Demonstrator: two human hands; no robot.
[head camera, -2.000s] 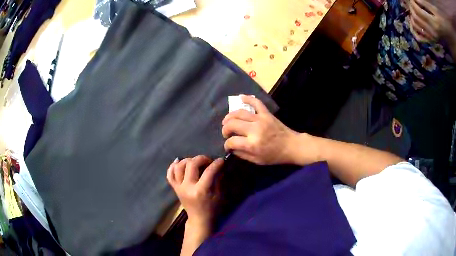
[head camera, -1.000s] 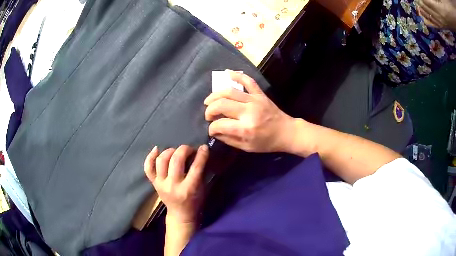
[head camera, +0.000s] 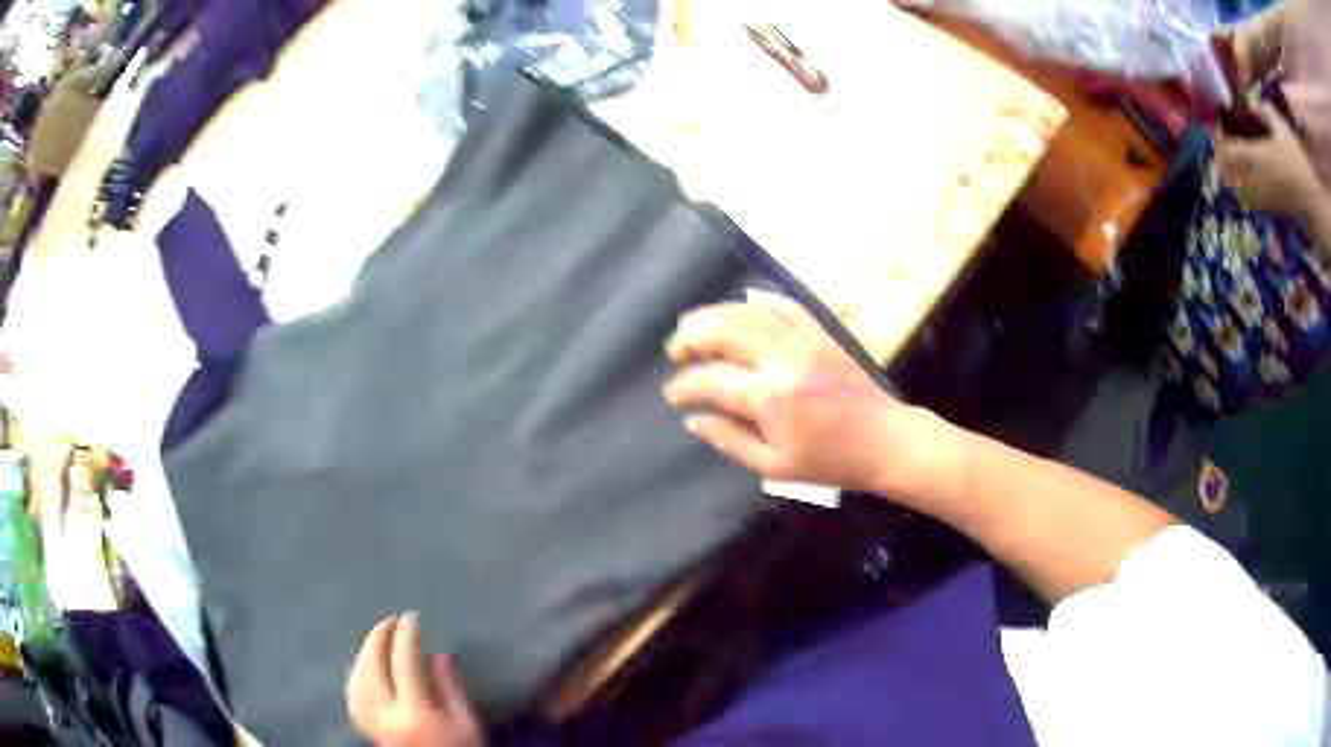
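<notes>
A dark grey garment (head camera: 438, 365) with a navy sleeve (head camera: 212, 277) lies spread over the table in front of me. My right hand (head camera: 796, 391) is on its right part, blurred, with fingers curled. A white hang tag (head camera: 803, 493) sticks out below this hand, and a bit of white shows above it; the grip is hidden. My left hand (head camera: 413, 693) is at the garment's lower edge, cut off by the picture's bottom. Its fingers are slightly apart, and nothing shows in it.
The light wooden table (head camera: 876, 190) has red marks. Snips (head camera: 788, 56) and clear bags (head camera: 562, 51) lie at the back. Navy cloth (head camera: 219, 80) is at the upper left. A person's hand (head camera: 1277, 161) is at the upper right, near crumpled plastic (head camera: 1095, 29). A badge (head camera: 1212, 485) shows at right.
My left hand has moved away from the right hand, down and left along the garment. The tag now shows mostly below my right hand. The view has shifted, showing more of the table's back.
</notes>
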